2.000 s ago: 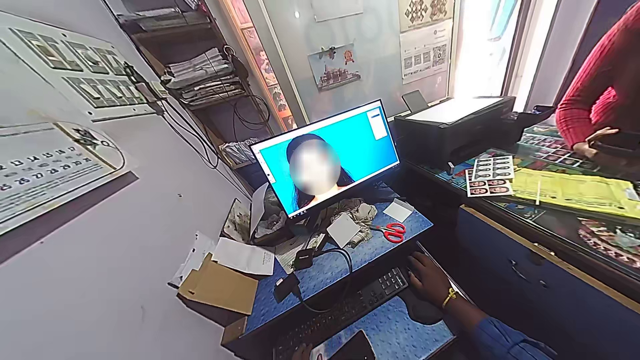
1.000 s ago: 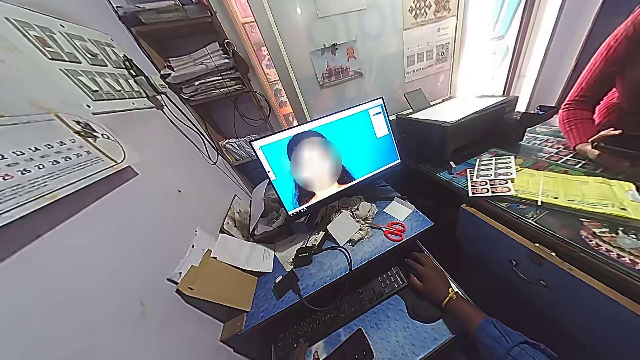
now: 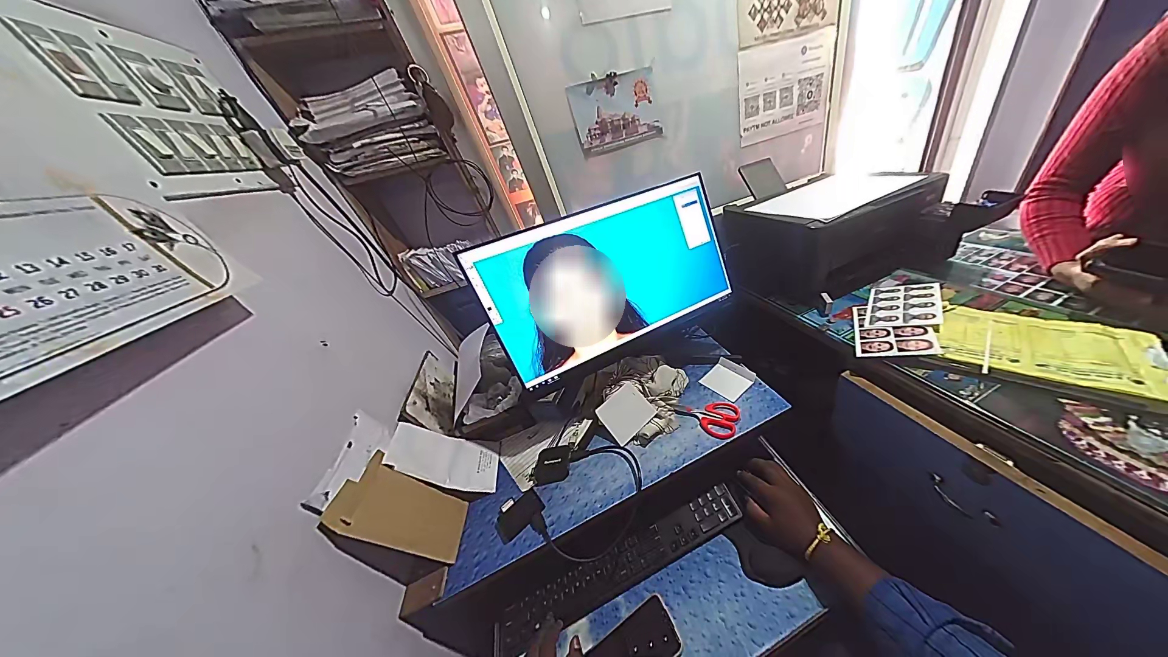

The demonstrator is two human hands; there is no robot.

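Observation:
My right hand [image 3: 776,502], with a yellow band at the wrist, lies at the right end of the black keyboard [image 3: 630,561], over a dark mouse pad [image 3: 771,557]. Its fingers point up and left; whether a mouse is under the palm cannot be seen. Only the fingers of my left hand [image 3: 552,639] show, at the bottom edge by the keyboard's left end. A black smartphone [image 3: 641,630] lies just right of them on the blue pull-out shelf. Above the keyboard, the monitor [image 3: 602,274] displays a portrait on a bright blue background.
Red-handled scissors [image 3: 719,420], paper slips and a black cable adapter [image 3: 551,464] lie on the blue desk. A brown envelope [image 3: 397,511] leans at left. Behind stands a black printer [image 3: 830,237]. Photo sheets [image 3: 899,319] lie on the right counter, where another person in a red sleeve [image 3: 1077,201] stands.

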